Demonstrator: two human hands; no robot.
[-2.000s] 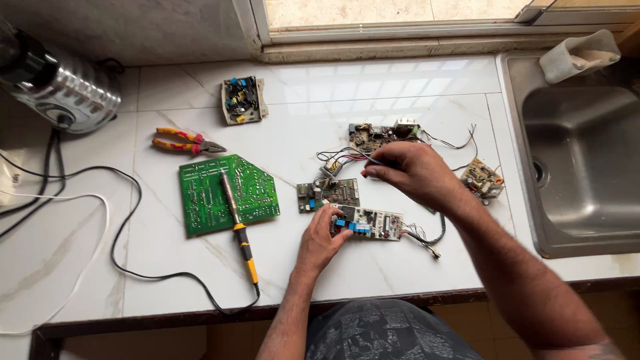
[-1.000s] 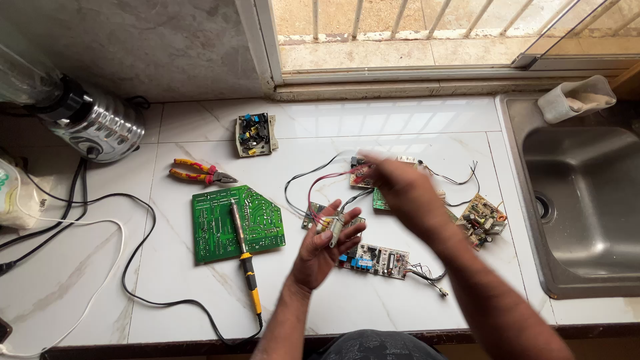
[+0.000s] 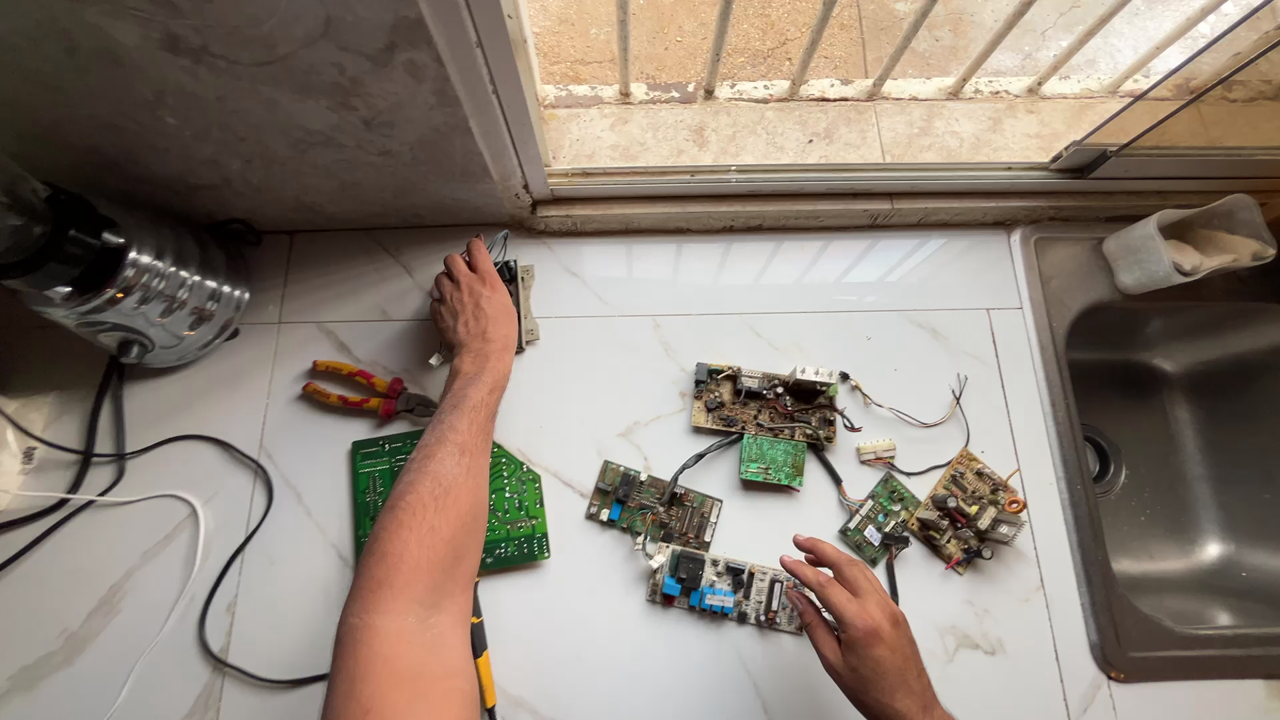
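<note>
My left hand (image 3: 475,305) has its fingers curled over the left side of a small circuit board in a pale casing (image 3: 527,305). Thin wires (image 3: 497,243) show at its fingertips and a white connector (image 3: 437,356) below its palm; whatever lies under the hand is hidden. Fingers apart, my right hand (image 3: 860,625) hovers at or touches the right end of a circuit board with blue components (image 3: 715,590); contact is unclear. Above that lie a darker board (image 3: 655,505), a brown board (image 3: 765,403), small green boards (image 3: 772,461) (image 3: 880,515) and a tan board (image 3: 968,510).
My left forearm partly covers a large green circuit board (image 3: 518,510) and the yellow-black soldering iron (image 3: 483,650). Pliers (image 3: 350,388) lie beside it. A blender base (image 3: 150,280) and cords (image 3: 265,500) are at left, a steel sink (image 3: 1180,480) and plastic container (image 3: 1190,245) at right.
My left hand has moved up and left from the middle, where it held a small wired part, to the cased board. My right hand has come down beside the board with blue components.
</note>
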